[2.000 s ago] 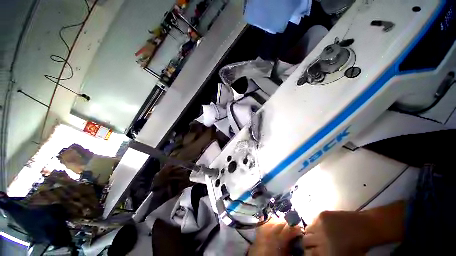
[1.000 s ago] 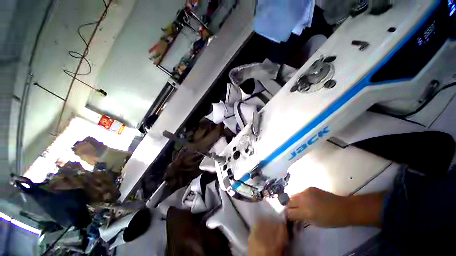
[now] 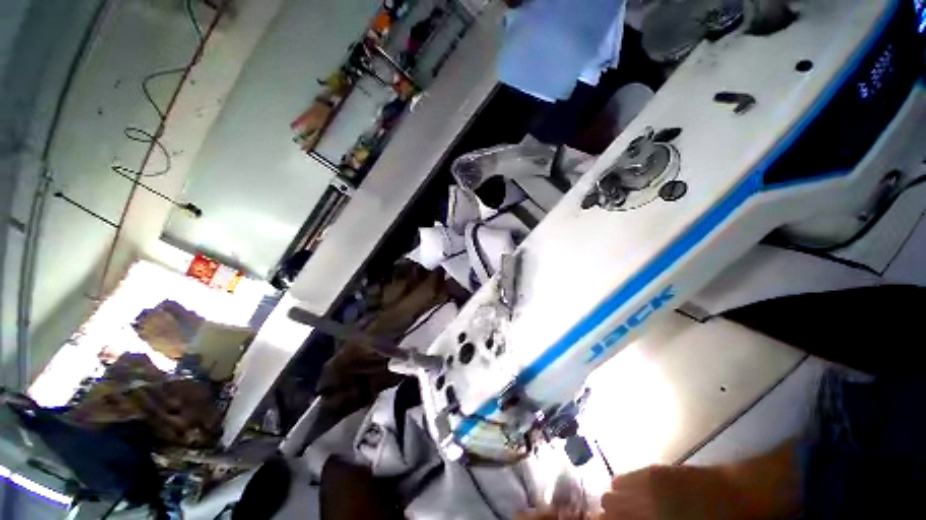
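Note:
The white sewing machine head [image 3: 569, 274] with a blue stripe and "JACK" lettering runs diagonally across the view. Its presser foot and needle area [image 3: 574, 442] is lit by white glare. Light grey fabric [image 3: 462, 493] lies left of the needle. My right hand [image 3: 655, 495] is at the bottom edge, just right of the needle area, with its fingers cut off or hidden. My left hand [image 3: 553, 508] is a small blurred patch in the glare at the bottom edge, near the grey fabric. Whether either hand grips fabric does not show.
Dark brown fabric [image 3: 350, 488] lies at the lower left. Tangled grey pieces with dark edging [image 3: 487, 229] lie behind the head. Light blue cloth [image 3: 558, 46] hangs beyond them. A long pale worktable [image 3: 391, 188] runs behind.
Compared with one second ago, the needle area and both hands sit lower in the picture. My left hand has gone from beside the grey fabric to mostly out of frame. The view has shifted slightly.

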